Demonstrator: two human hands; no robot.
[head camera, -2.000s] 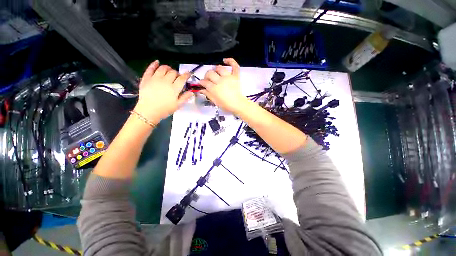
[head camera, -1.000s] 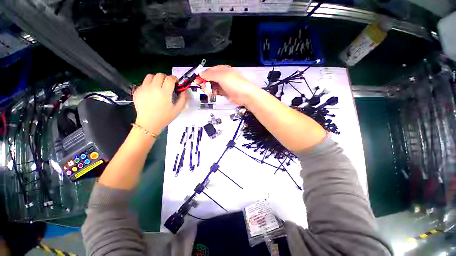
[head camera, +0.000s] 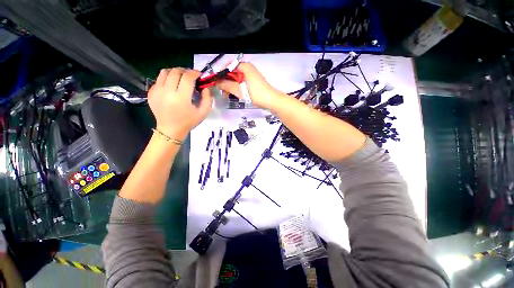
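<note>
My left hand (head camera: 179, 102) grips the black end of the red wires (head camera: 220, 77) at the upper left of the white board (head camera: 253, 222). My right hand (head camera: 252, 85) holds the other side of the same red wires, its fingertips partly hidden. A white piece shows beside its fingers. The black wire harness (head camera: 247, 180) runs diagonally from a black block (head camera: 200, 243) at the lower left towards the upper right, with thin tie tails sticking out. My right forearm passes over part of it.
A tangled black pile (head camera: 355, 126) lies right of the harness. Black strips (head camera: 216, 157) and a small square part (head camera: 241, 135) lie left of it. A blue bin (head camera: 342, 42) and bottle (head camera: 435, 31) stand beyond. A boxy device (head camera: 93, 174) stands left. A badge (head camera: 298, 239) hangs in front.
Over the two seconds, more of the red wires has come into sight between my hands, and my right hand has turned. The whole view has shifted slightly.
</note>
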